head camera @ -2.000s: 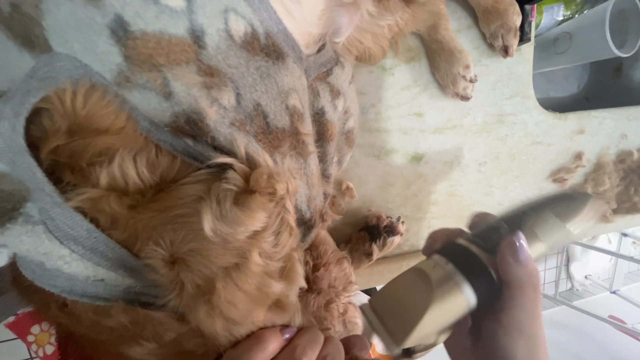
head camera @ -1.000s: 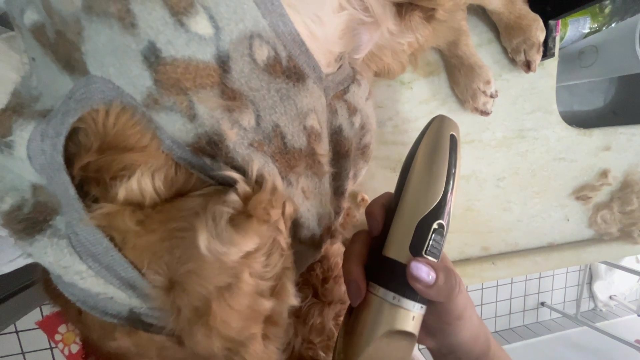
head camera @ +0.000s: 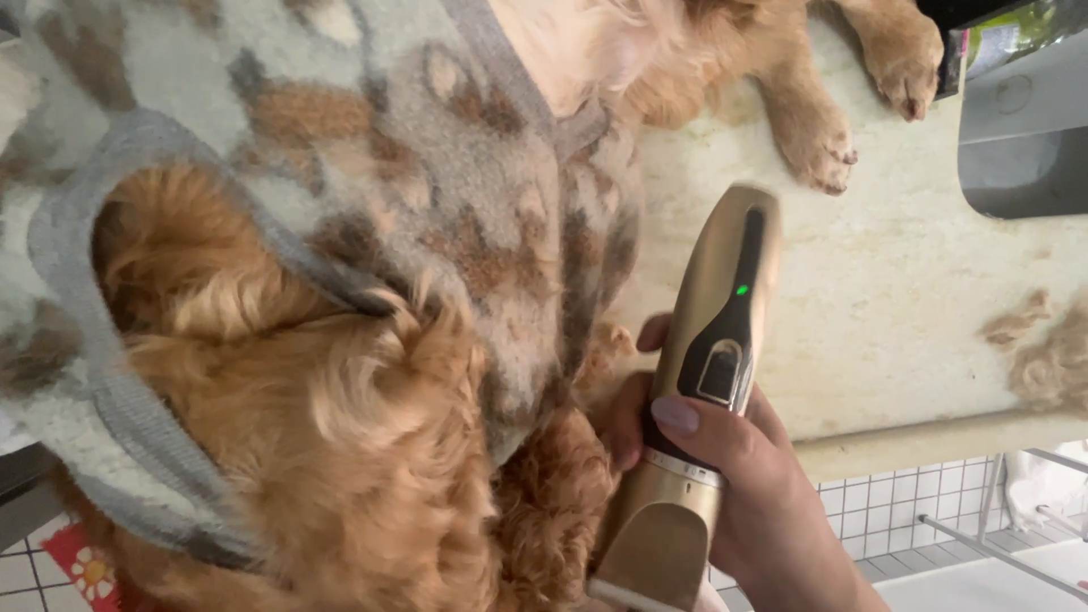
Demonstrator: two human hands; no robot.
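In the head view my right hand [head camera: 739, 476] is closed around a gold and black pet hair clipper [head camera: 705, 365], thumb below its switch, with a green light lit. The clipper's blade end points down, beside curly reddish fur [head camera: 552, 510] near the bottom edge. Left of it is a golden-brown dog [head camera: 340, 450] in a grey patterned fleece garment [head camera: 510, 221], its fur showing through the garment's opening. Two of its paws [head camera: 816, 153] stretch out at the upper right. My left hand cannot be made out.
The dog lies on a pale, worn tabletop [head camera: 884, 331]. Cut fur [head camera: 1054, 357] lies on it at the right. A grey container [head camera: 1028, 144] is at the upper right. Beyond the table edge are a metal rack [head camera: 986, 544] and white tiles. A red flowered cloth [head camera: 85, 565] shows at lower left.
The clipper has turned from lying slanted over the table to nearly upright, blade end down. My left hand's fingers, at the bottom edge two seconds ago, are out of sight.
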